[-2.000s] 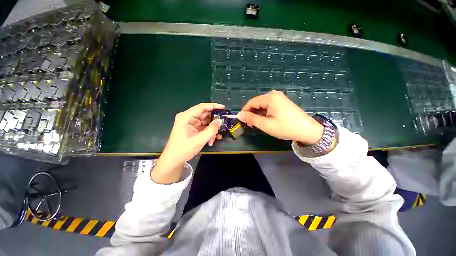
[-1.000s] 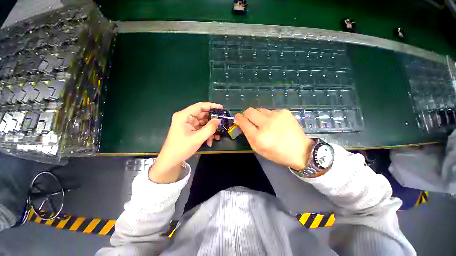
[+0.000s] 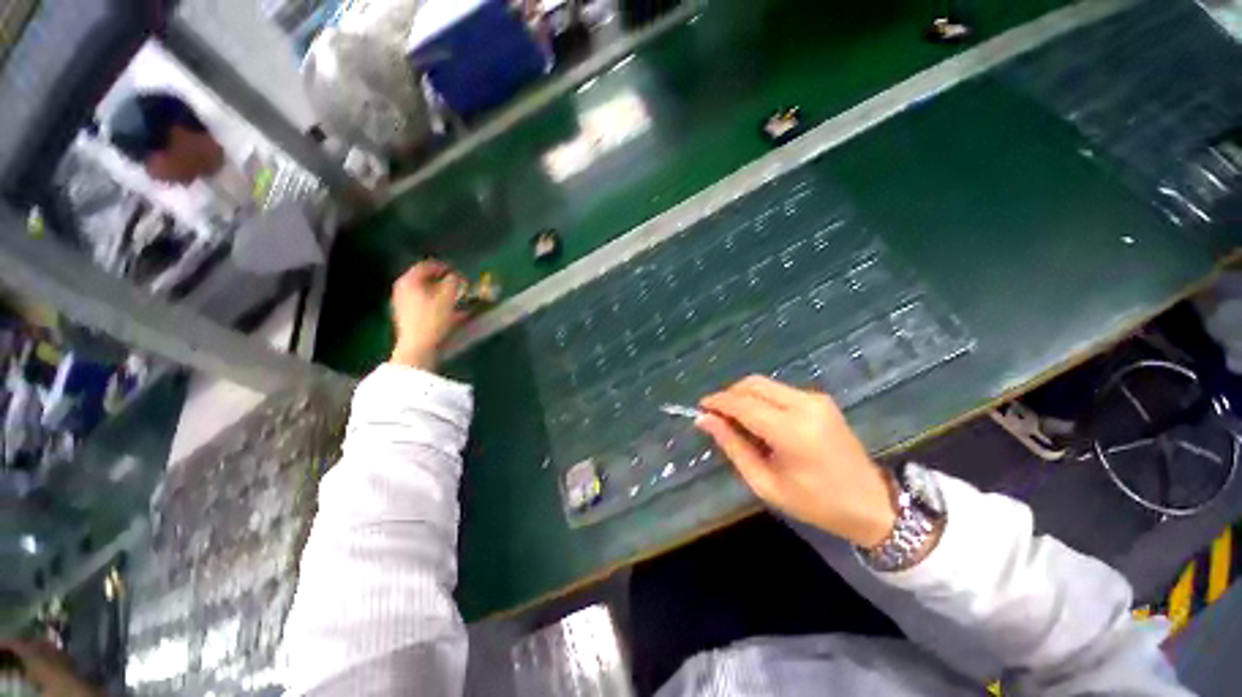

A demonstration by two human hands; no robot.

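My left hand (image 3: 425, 311) is stretched out over the green belt, past the metal rail. Its fingertips are at a small dark device unit (image 3: 478, 292) with a yellow part and appear to pinch its near side; the contact is blurred. My right hand (image 3: 790, 456) is above the clear blister tray (image 3: 736, 306) and pinches a thin, pale, tweezers-like tool (image 3: 680, 411). One grey-white square part (image 3: 583, 483) sits in the tray's near left corner. The other visible pockets show green through.
More dark units lie on the belt (image 3: 654, 170). A stack of filled blister trays (image 3: 225, 545) stands at left. Another clear tray (image 3: 1158, 116) is at the upper right. A metal rail (image 3: 654, 245) divides bench and belt. A person (image 3: 170, 150) is at the upper left.
The view has turned left. My left hand has moved from in front of me out to the belt with the unit. My right hand has come away from the unit, still pinching the tool.
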